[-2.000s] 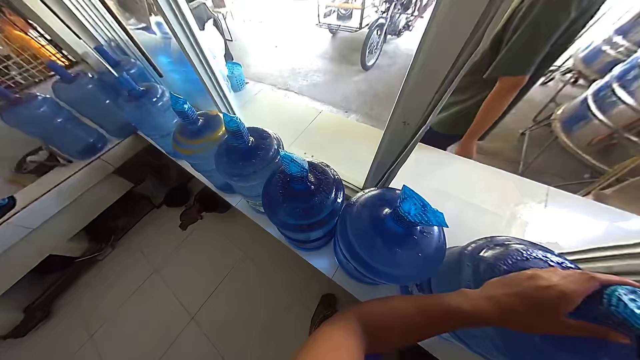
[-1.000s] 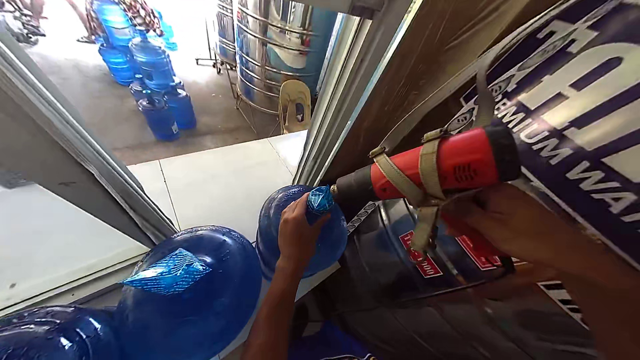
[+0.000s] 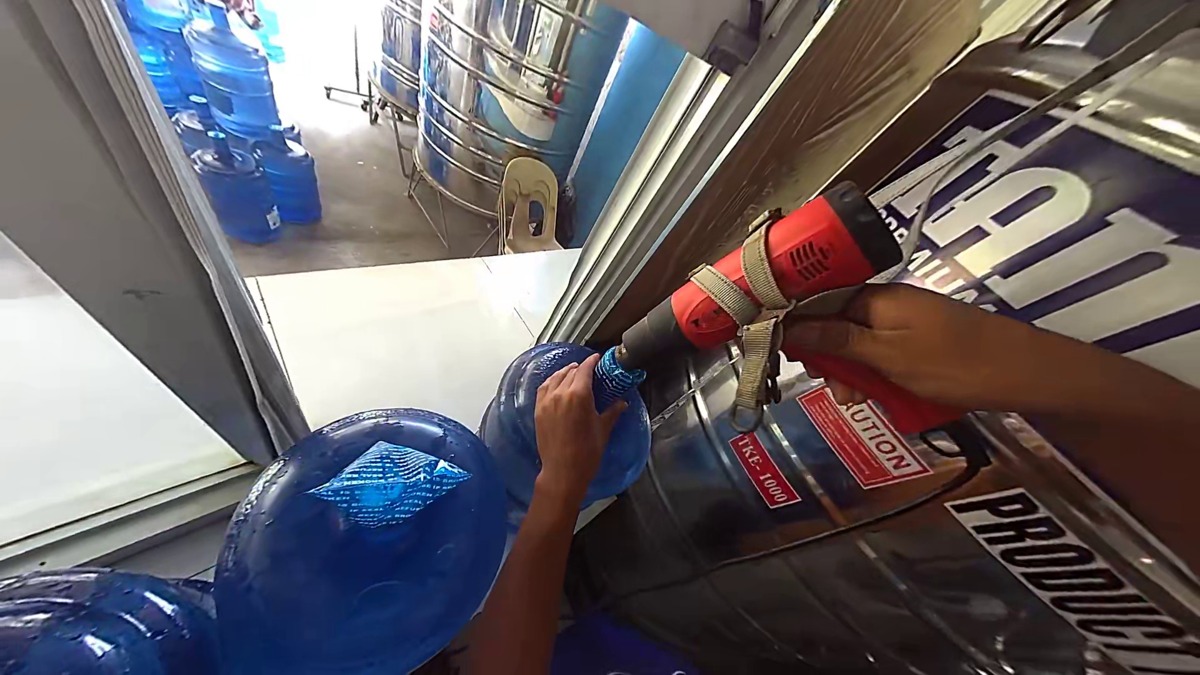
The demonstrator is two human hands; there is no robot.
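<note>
My right hand [image 3: 872,347] grips the handle of a red heat gun [image 3: 750,281] wrapped with a tan webbing strap. Its dark nozzle points left and down at a blue printed plastic seal [image 3: 617,375] around the neck of a blue water jug [image 3: 525,403]. Around that neck, my left hand [image 3: 572,422] has its fingers and thumb on the seal and cap. Nearer me stands a larger-looking blue water jug [image 3: 356,581], with a loose, flared blue seal [image 3: 394,483] over its neck. Part of another blue jug [image 3: 94,623] shows at the lower left.
A large steel tank [image 3: 750,581] with warning labels stands close on the right, a black cord [image 3: 844,525] running across it. Window framing [image 3: 178,225] borders the white tiled ledge [image 3: 403,328]. Outside are stacked blue jugs [image 3: 234,84], a beige plastic chair [image 3: 530,206] and steel tanks [image 3: 497,94].
The view has swung far right since the oldest frame. There a hand was on a jug's neck and no heat gun showed; a second ago the heat gun was held level, and now it tilts down toward the seal.
</note>
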